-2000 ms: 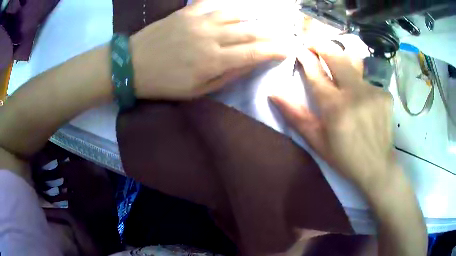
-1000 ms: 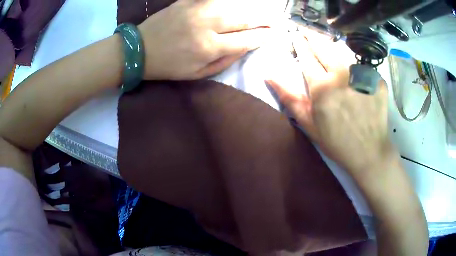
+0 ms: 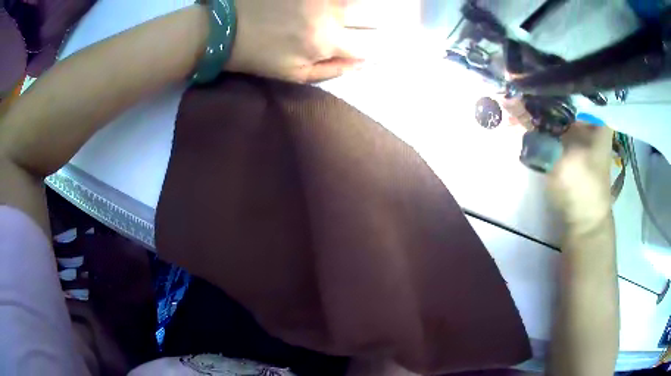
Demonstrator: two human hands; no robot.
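The dark brown garment panel (image 3: pixel 353 228) lies over the table's front edge and hangs down toward my lap. Its top end runs under my left hand (image 3: pixel 294 37), which rests flat on the work with fingers pointing right; the fingertips fade in the lamp glare. White cloth beside the fingers cannot be told from the bright table. My right hand (image 3: pixel 585 176) is blurred and off the cloth, at the right beside the sewing machine head (image 3: pixel 544 95). Its fingers are partly behind the dark machine parts, so its grip is hidden.
The white machine table (image 3: pixel 508 191) has a ruler-marked front edge (image 3: pixel 110 213). A round metal part (image 3: pixel 488 112) shows on the table by the machine. Dark cloth (image 3: pixel 55 22) hangs at the far left. A cord and band lie at the right.
My right hand has left the cloth and moved right, beside the machine head. My left hand has moved slightly up, and the panel has shifted up with it.
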